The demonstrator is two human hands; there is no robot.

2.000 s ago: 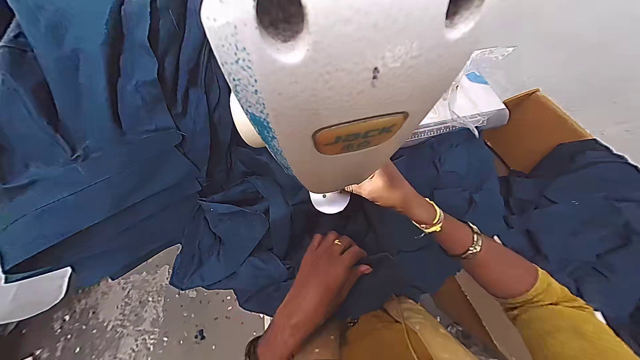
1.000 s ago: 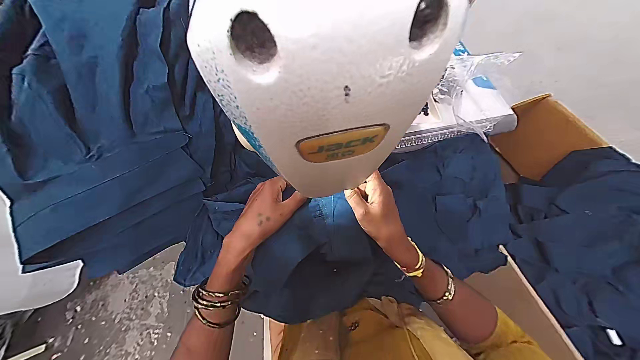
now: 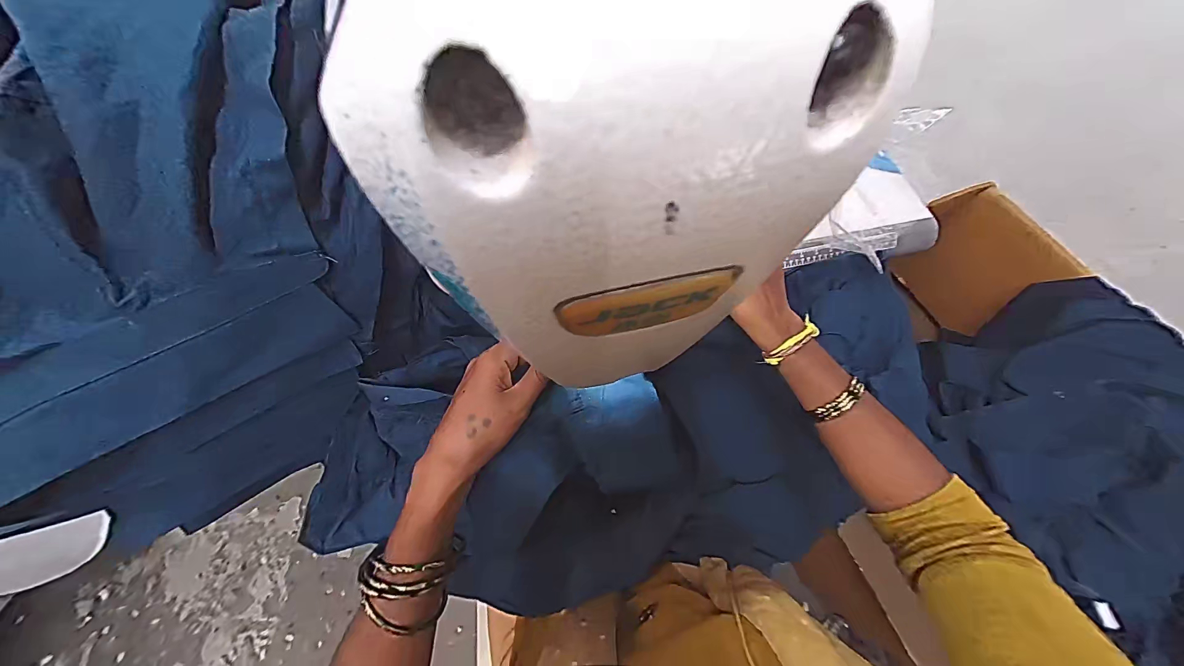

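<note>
The white head of a Jack sewing machine (image 3: 601, 203) fills the upper middle and hides its needle area. Dark blue fabric (image 3: 601, 518) lies under it and hangs toward my lap, lit brightly just below the head. My left hand (image 3: 486, 402) pinches the fabric at the head's lower left edge, thumb and finger partly hidden. My right hand (image 3: 766, 301) is on the right of the head, over the fabric; its fingers are hidden behind the machine, so its grip does not show.
Layered blue fabric (image 3: 166, 370) is heaped at left. At right, a cardboard box (image 3: 999, 250) stands beside more blue fabric (image 3: 1064, 416). A white machine part with a ruler scale (image 3: 860, 242) and clear plastic lies behind my right hand. A white edge (image 3: 55, 553) shows at lower left.
My right hand has moved right and away from my left hand, behind the head. Two seconds ago my left hand lay flatter on the fabric, nearer my lap. The view has moved closer to the machine.
</note>
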